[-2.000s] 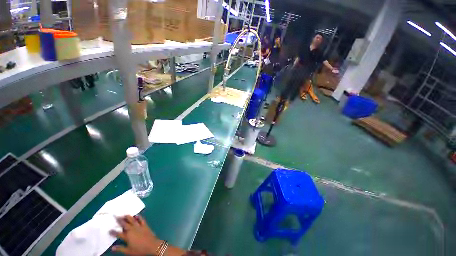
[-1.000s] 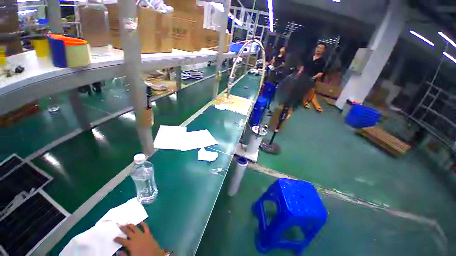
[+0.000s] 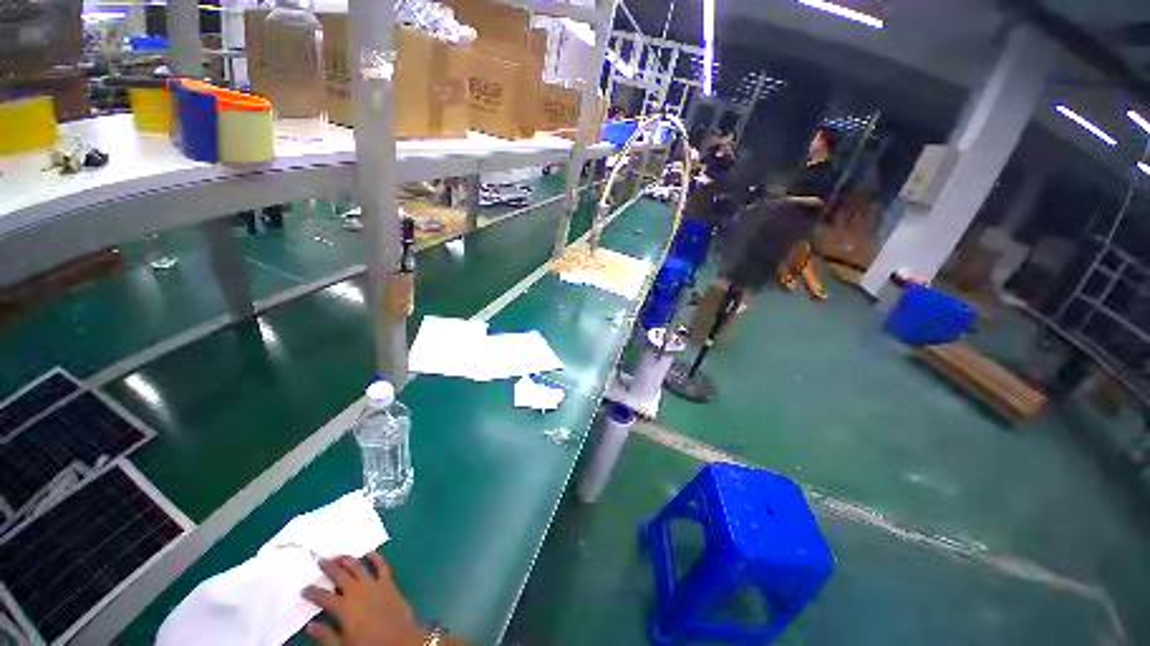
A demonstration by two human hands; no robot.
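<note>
My right hand [image 3: 366,603] rests with fingers spread on a crumpled soft white cloth [image 3: 252,593] at the near end of the green bench [image 3: 473,473]. Its fingertips lie on the cloth's right edge; whether they grip it I cannot tell. A bracelet shows at the wrist. The cloth's near part is cut off by the bottom edge. A clear bottle [image 3: 383,448] with a white cap stands just beyond the cloth. My left hand is not in view.
White sheets [image 3: 486,352] and a small white piece [image 3: 539,394] lie farther along the bench. Solar panels [image 3: 95,543] lie at the left. A raised white shelf [image 3: 315,158] holds cartons [image 3: 404,82]. A blue stool [image 3: 744,549] stands right of the bench. People [image 3: 813,177] are in the background.
The view has shifted, so the bench and bottle appear farther right and slightly lower than two seconds ago. My right hand stays at the cloth's right edge.
</note>
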